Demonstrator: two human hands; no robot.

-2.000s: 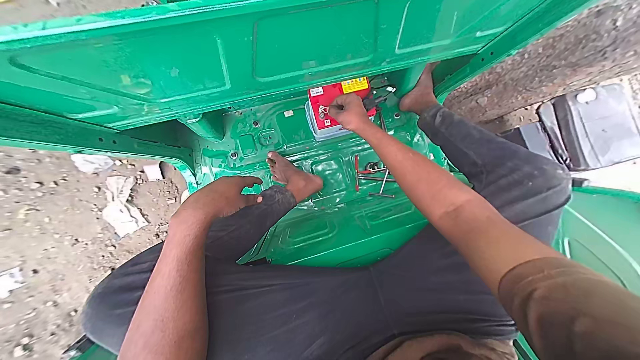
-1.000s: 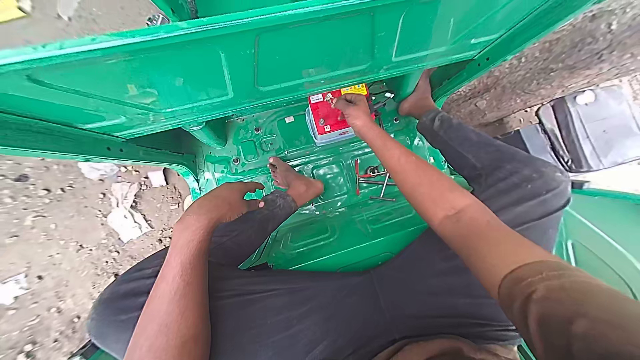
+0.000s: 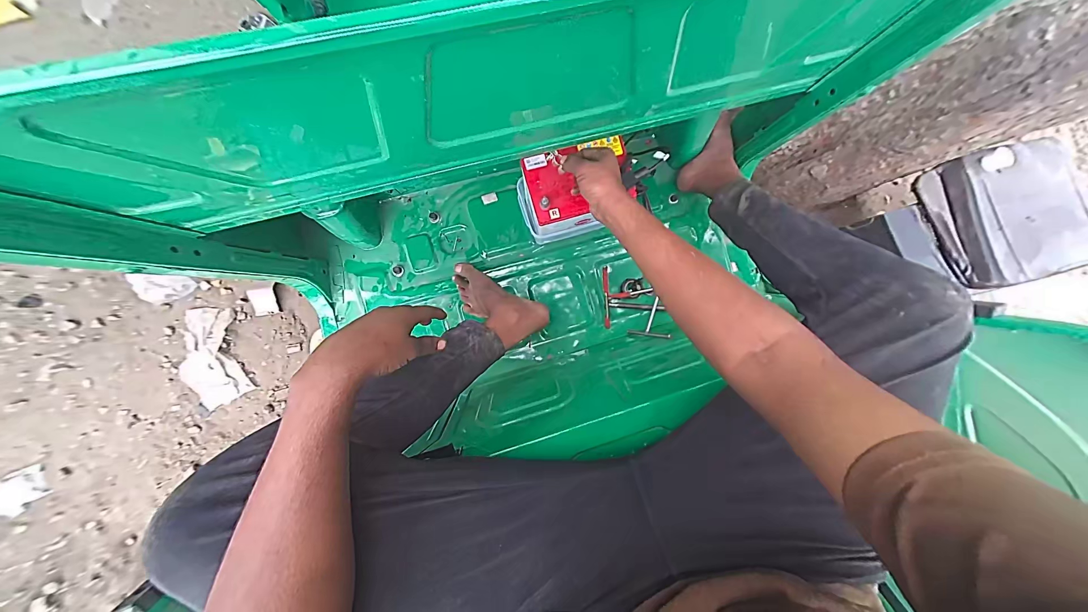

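Observation:
A red-topped battery with a pale grey case (image 3: 552, 200) sits on the green metal floor beneath the panel. My right hand (image 3: 595, 174) is on top of the battery, fingers bent together near one terminal; whether they grip something small cannot be made out. Dark cables with a connector (image 3: 650, 166) lie at the battery's right side. My left hand (image 3: 387, 340) rests above my left shin, its fingers apart and holding nothing. Several hand tools, one a red-handled tool (image 3: 607, 297) and one a metal T-shaped bar (image 3: 650, 327), lie on the floor below the battery.
A green metal panel (image 3: 527, 81) spans the front above the battery. My bare feet are on the green floor (image 3: 544, 391) at either side of the tools. Dirt ground with scraps of litter (image 3: 212, 365) lies to the left. A black padded seat-like piece (image 3: 1020, 212) lies outside at right.
Over the last two seconds my right hand has stayed on the battery top, shifting only slightly. My left hand has stayed over my left leg.

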